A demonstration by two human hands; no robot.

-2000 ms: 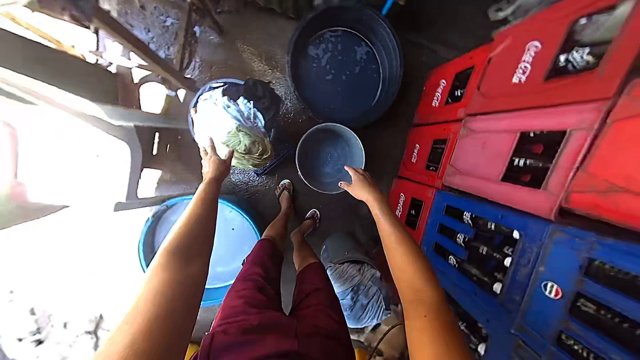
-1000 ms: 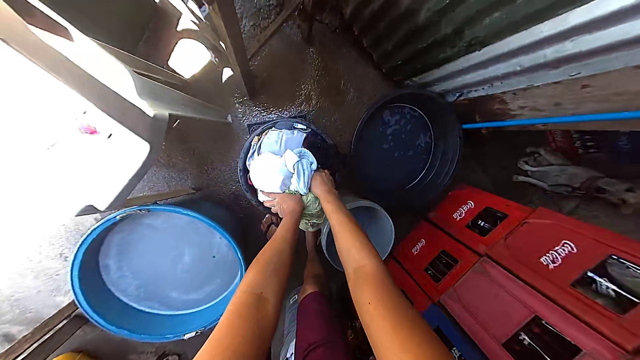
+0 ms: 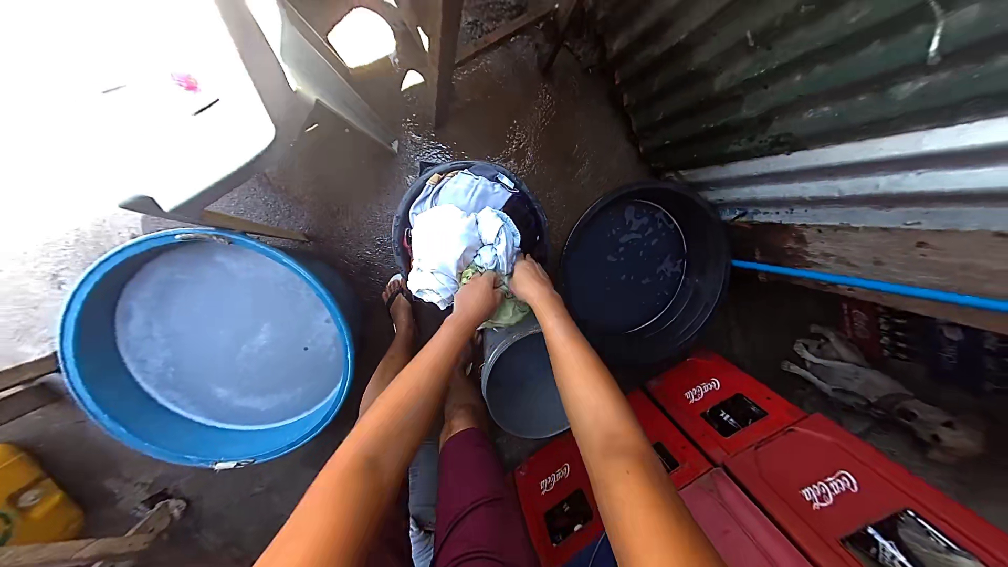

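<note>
A dark round tub [image 3: 402,224] heaped with wet laundry stands in front of my feet. White cloth [image 3: 441,248] and light blue cloth [image 3: 496,236] lie on top, with a green cloth [image 3: 508,313] at the near edge. My left hand [image 3: 478,298] is closed on the green cloth. Close beside it, my right hand [image 3: 531,279] is at the edge of the light blue and green cloth, its fingers partly hidden. Just below the hands is a small grey bucket [image 3: 524,386] with liquid inside.
To the left stands a large blue tub [image 3: 71,339] of cloudy water, with a yellow jug [image 3: 35,496] below it. A black tub [image 3: 709,268] of water is at the right, near red crates [image 3: 772,488] and a corrugated metal wall [image 3: 811,94]. A dog [image 3: 890,398] lies at the far right.
My hands were apart two seconds ago, the left on the laundry and the right by the grey bucket's rim. Now they are together at the laundry's near edge. The view has turned.
</note>
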